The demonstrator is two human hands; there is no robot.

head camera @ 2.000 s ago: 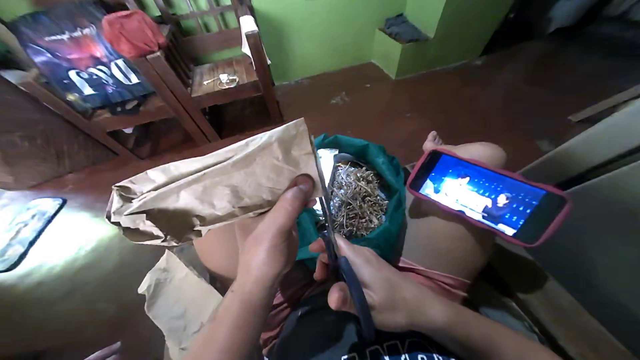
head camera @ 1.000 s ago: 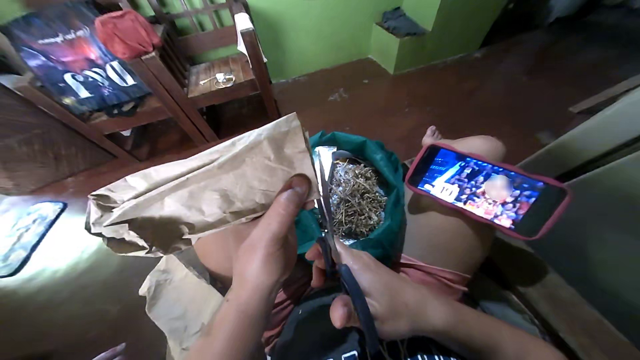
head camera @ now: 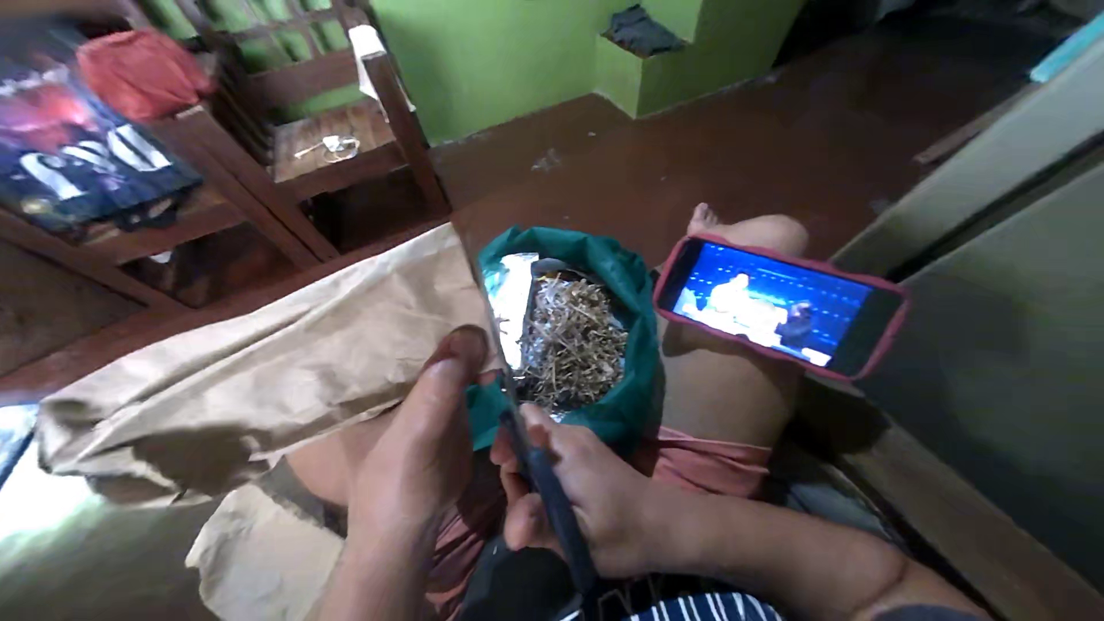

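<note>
My left hand grips a folded brown paper bag near its right edge, thumb on top. In my right hand is a pair of scissors with dark handles; the blades lie along the paper's right edge, and whether they are fully closed I cannot tell. Just beyond both hands, between the legs, sits a green fabric bag holding a heap of thin, dry, straw-like pieces and a shiny silvery sheet.
A phone in a red case, its screen lit, rests on the right thigh. Another piece of brown paper lies at lower left. Wooden chairs hold a red cloth item and a printed bag. A wooden panel stands at right.
The paper bag's far left end hangs somewhat lower than two seconds ago. Both hands keep their holds on the paper and scissors. The picture on the phone has changed.
</note>
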